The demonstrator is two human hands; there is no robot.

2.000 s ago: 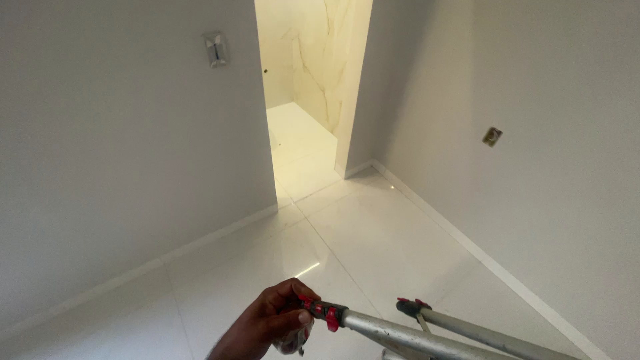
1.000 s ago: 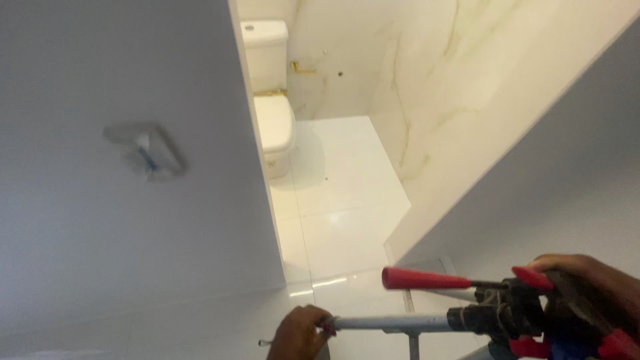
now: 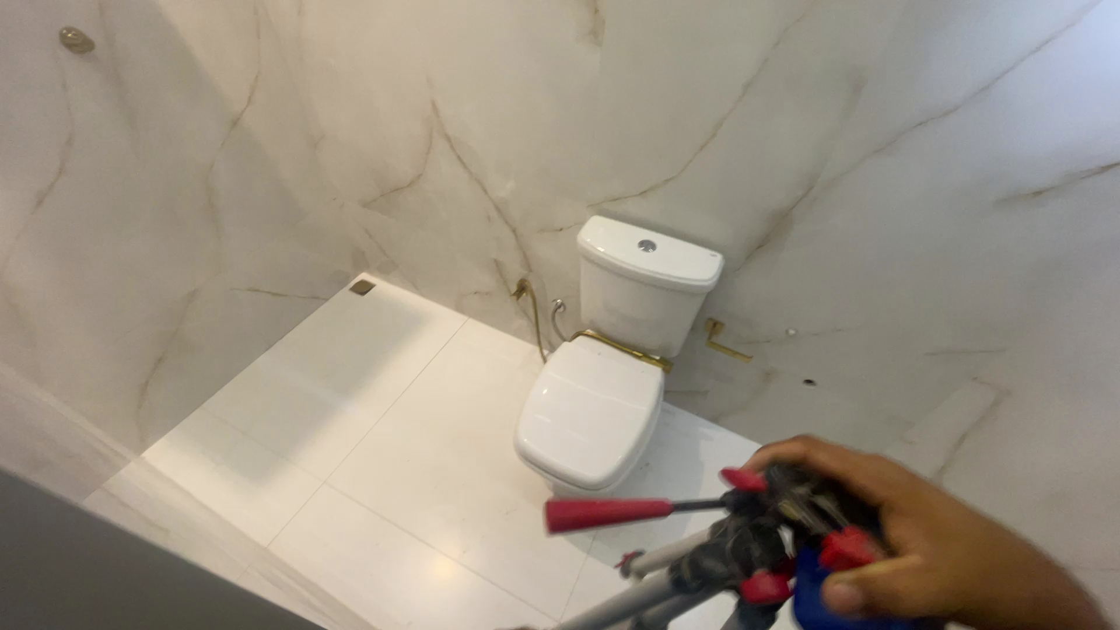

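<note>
At the lower right, my right hand (image 3: 927,534) is wrapped around the black head of a tripod (image 3: 735,547), which has red knobs and a red-gripped pan handle (image 3: 608,514) pointing left. Something blue (image 3: 822,591) shows under my fingers, partly hidden. The tripod's grey metal legs run down and left out of the frame. My left hand is outside the view.
A white toilet (image 3: 595,411) with a closed lid stands against the marble-look wall (image 3: 490,131). Beside it are a gold hose sprayer (image 3: 525,293) and a gold paper holder (image 3: 726,341). A floor drain (image 3: 361,286) lies in the corner of the white tiled floor (image 3: 394,472). A dark edge crosses the lower left.
The view has moved from the outer room and doorway into the bathroom. My left hand, on a tripod leg one second ago, has left the frame. My right hand is still on the tripod head.
</note>
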